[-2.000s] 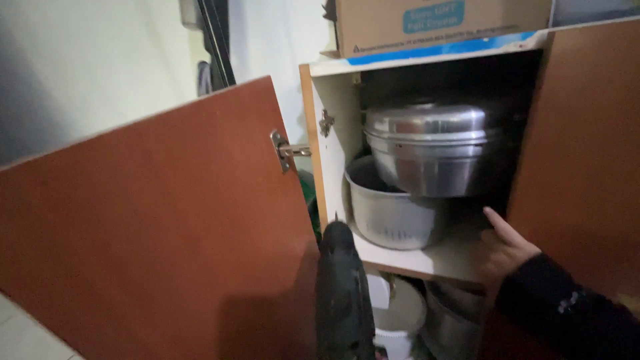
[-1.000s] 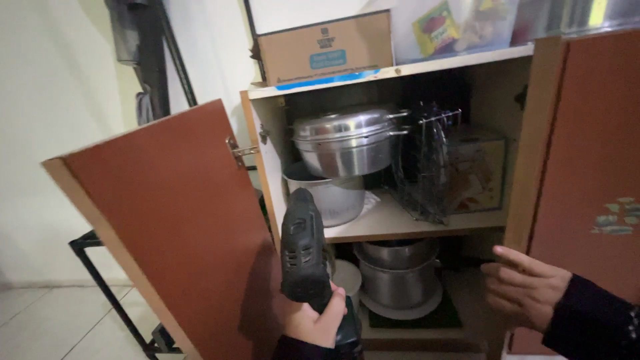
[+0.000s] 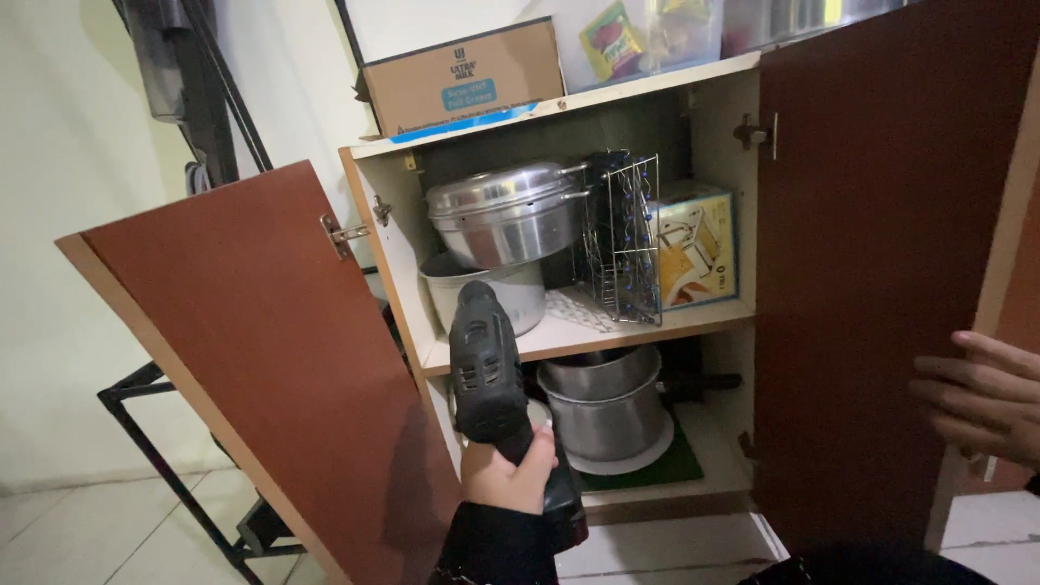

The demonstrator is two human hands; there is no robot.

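My left hand point(image 3: 512, 475) is closed around the grip of a black cordless drill point(image 3: 487, 366), which points toward the cabinet. My right hand point(image 3: 979, 398) has its fingers spread at the right edge, over the open right cabinet door point(image 3: 869, 268); whether it touches the door I cannot tell. The left door point(image 3: 260, 341) also stands open on its metal hinge point(image 3: 345, 233). On the upper shelf, a lidded metal pot point(image 3: 508, 215) rests on a larger pot point(image 3: 520, 301), beside a wire rack point(image 3: 630, 236) and a printed box point(image 3: 699, 248).
Nested metal pots point(image 3: 605, 406) stand on the lower shelf over a green mat point(image 3: 686, 455). On the cabinet top are a cardboard carton point(image 3: 467, 77) and a clear plastic container point(image 3: 569, 61). A black metal frame point(image 3: 175, 467) stands left on the tiled floor.
The right door has swung further open, and my right hand has moved right with it. The drill stays in my left hand. The view has drawn back and shifted since two seconds ago.
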